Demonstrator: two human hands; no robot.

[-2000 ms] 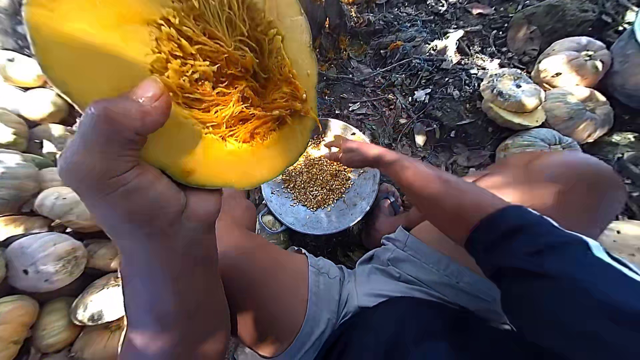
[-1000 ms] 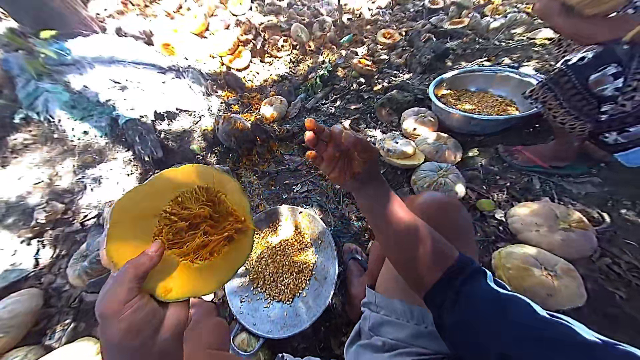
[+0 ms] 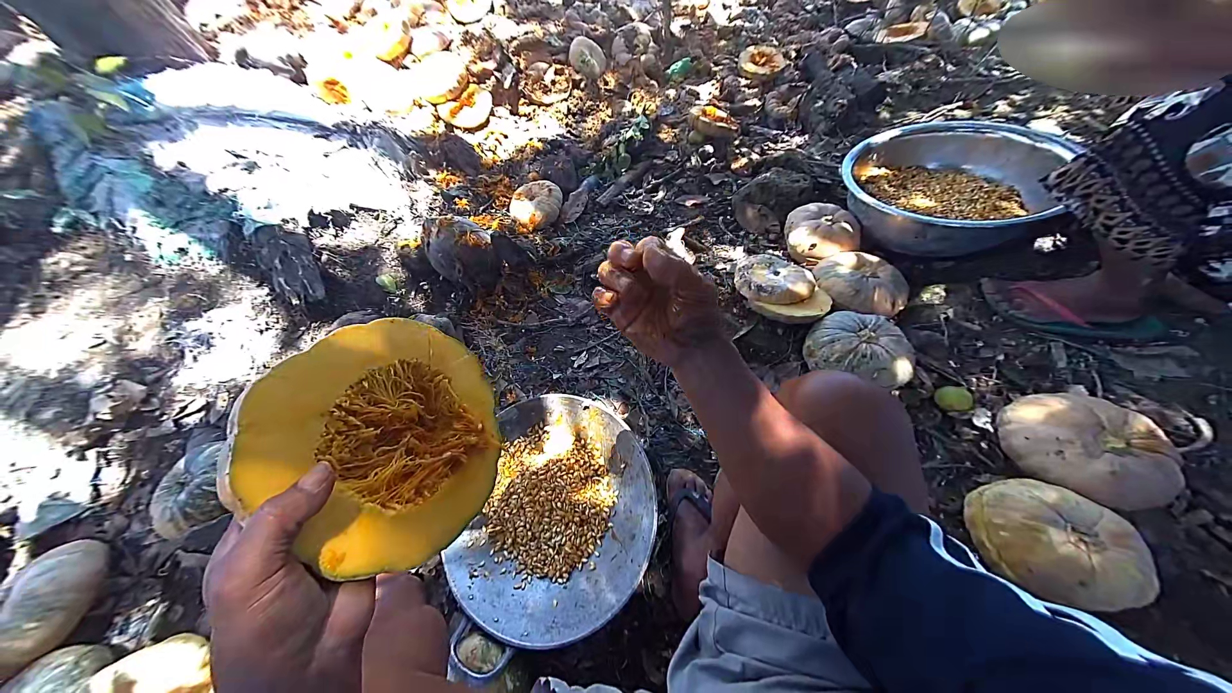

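Observation:
My left hand (image 3: 289, 597) holds a cut pumpkin half (image 3: 284, 414) at lower left, its yellow flesh and orange stringy pulp facing up, the thumb on the cut face. Right of it and lower, a round metal pan (image 3: 539, 611) rests near the ground with a heap of pumpkin seeds (image 3: 553, 510) in it; the pumpkin half overlaps its left edge. My right hand (image 3: 664, 294) is raised above and to the right of the pan, its fingers curled, bits of pulp on them. Whether anything lies inside those fingers is hidden.
Whole pumpkins (image 3: 1064, 544) lie at right, with several more (image 3: 857, 348) beyond my knee. A large metal basin (image 3: 948, 236) of seeds stands at upper right beside a person's sandalled foot (image 3: 1088, 294). Cut pumpkins (image 3: 469, 106) litter the ground behind; others lie at lower left.
My right hand was over the pan two seconds ago; it is now raised away from it. The pumpkin half stays in my left hand, now lower. The view has tilted up.

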